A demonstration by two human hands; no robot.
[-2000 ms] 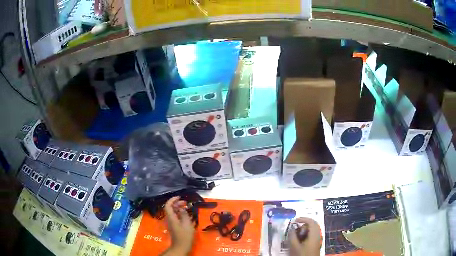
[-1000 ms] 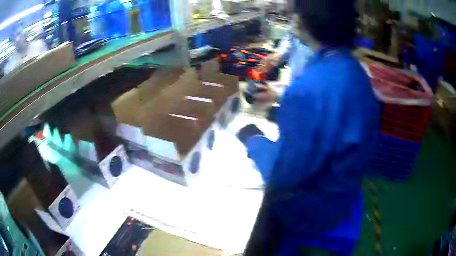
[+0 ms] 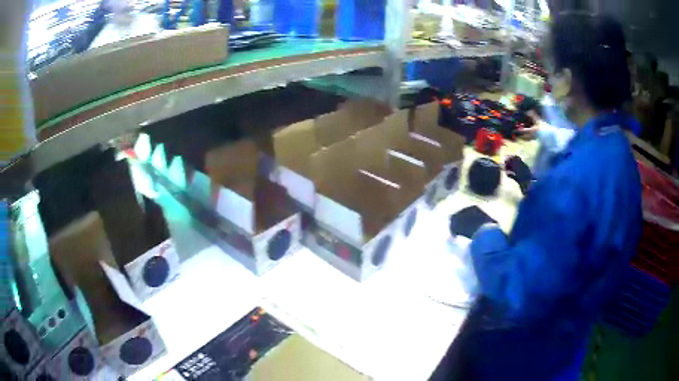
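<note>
Neither of my hands is in view. Nearest in front of me lies the black printed carton mat [image 3: 223,350] with white lettering and a tan patch, cut off by the lower edge. An open gift box [image 3: 135,351] stands at the lower left with its flaps raised and brown inner board showing. Another open gift box [image 3: 278,245] stands further right. A row of open gift boxes [image 3: 381,244] runs away along the bench, flaps up. The contents of the open boxes cannot be seen.
A green-topped shelf with a metal edge [image 3: 298,71] crosses above the boxes. A person in blue [image 3: 566,216] with dark gloves stands at the right, holding something white. Black speakers [image 3: 485,175] and a red part lie by that person. Red and blue crates [image 3: 646,253] stand behind.
The view has swung back left from one second ago, so boxes and person appear further right. The person's head and arms have shifted, and a white sheet now shows by the gloved hand.
</note>
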